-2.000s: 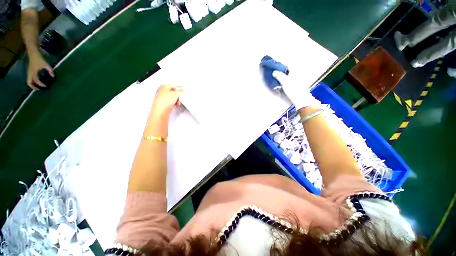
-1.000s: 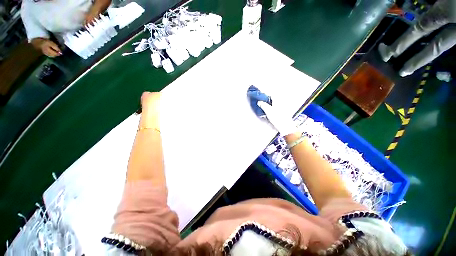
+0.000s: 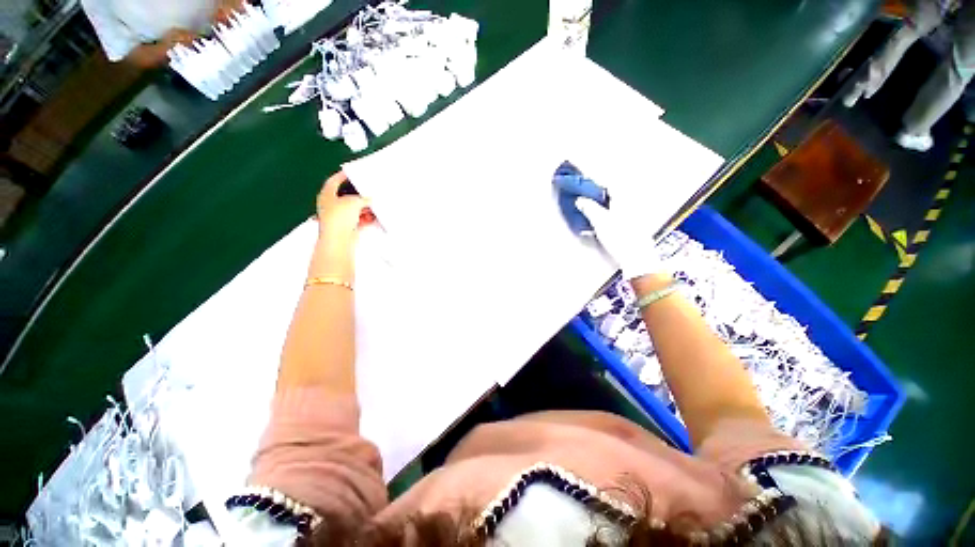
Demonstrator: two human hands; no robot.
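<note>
Large white sheets [image 3: 460,246] lie on the green bench. My left hand [image 3: 344,205] is bare and closed at the left edge of the upper sheet, with the fingers curled at its corner; the exact fingertip contact is partly hidden. My right hand [image 3: 615,230], in a white glove, is shut on a crumpled blue cloth [image 3: 577,192] and rests it on the sheet near its right side.
White corded parts lie heaped at lower left [image 3: 107,470] and beyond the sheets [image 3: 396,75]. A blue bin [image 3: 748,251] of white parts stands under my right forearm. A white bottle [image 3: 570,24], a brown stool [image 3: 825,182] and other people's arm and legs [image 3: 930,86] show.
Since a second ago, the view has shifted. My left hand has turned and its fingers now show curled over the sheet's corner. My right hand still holds the cloth on the sheet.
</note>
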